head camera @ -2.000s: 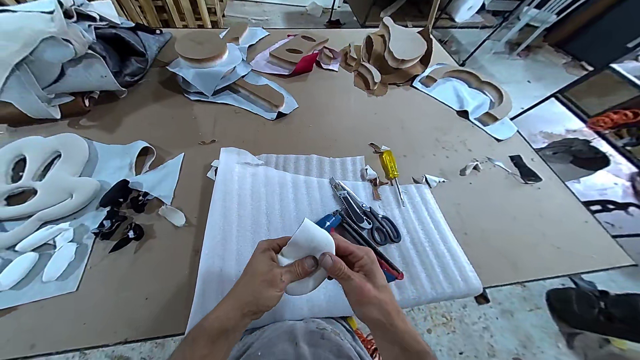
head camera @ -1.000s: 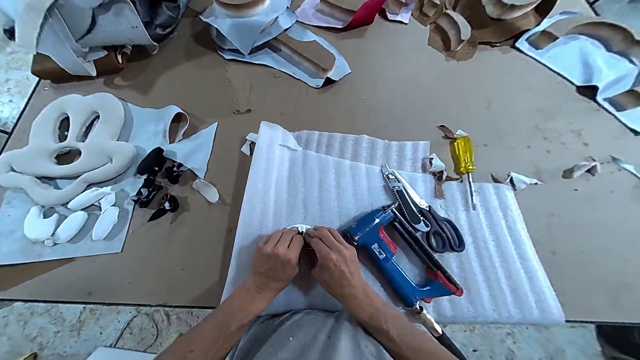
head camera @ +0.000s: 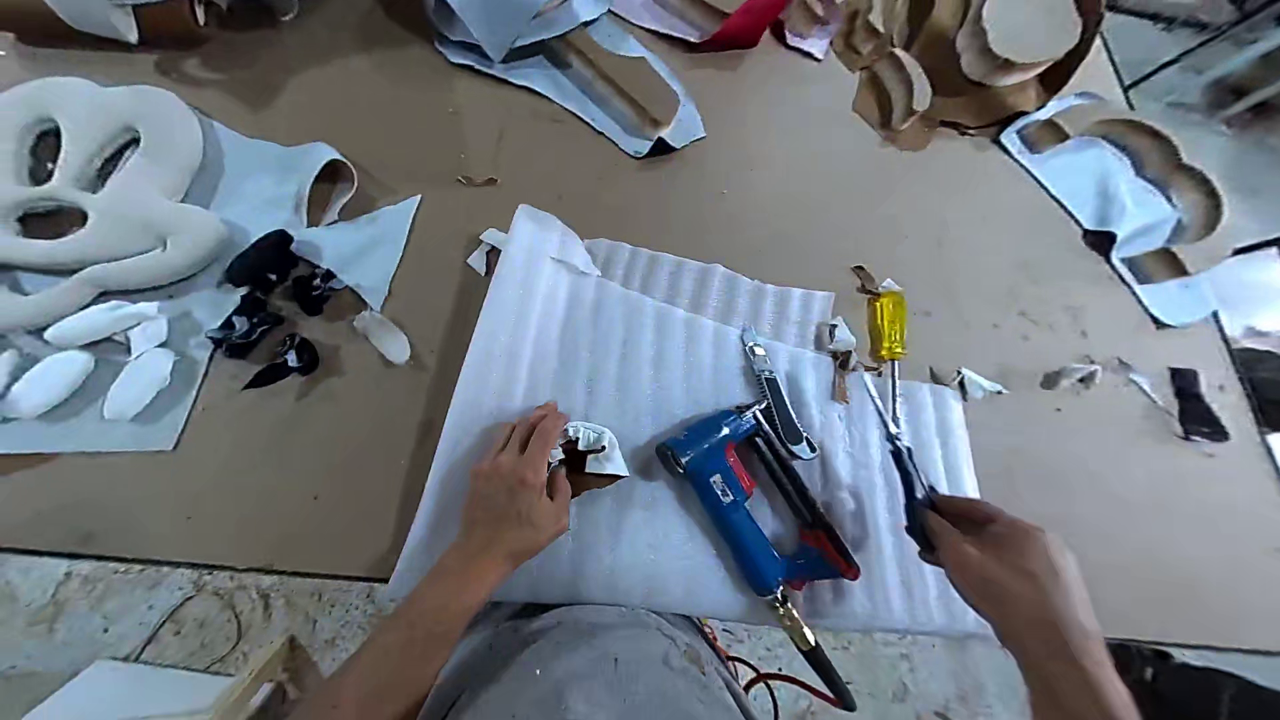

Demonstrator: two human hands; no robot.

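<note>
My left hand [head camera: 518, 488] rests on a small white-covered piece with a brown underside [head camera: 598, 455], which lies on the white foam sheet [head camera: 620, 350]. In my right hand [head camera: 1000, 560] are the dark handles of a pair of scissors [head camera: 905, 470], their blades pointing away from me. Between my hands lies a blue pneumatic staple gun [head camera: 735, 510], with a utility knife [head camera: 778, 395] touching its far end. A screwdriver with a yellow handle [head camera: 887, 325] lies just beyond the scissors, its shaft partly beside the blades.
To the left are a padded white face shape [head camera: 110, 225], small white padded ovals [head camera: 140, 383] and black pieces [head camera: 262, 262]. Cut material with hollow shapes [head camera: 640, 85] lies at the far side of the brown table [head camera: 800, 180]. An air hose [head camera: 825, 675] hangs at the near edge.
My right hand has left the small piece and moved right, taking hold of the scissors that lay beside the staple gun. My left hand stays with the piece, now lower on the foam.
</note>
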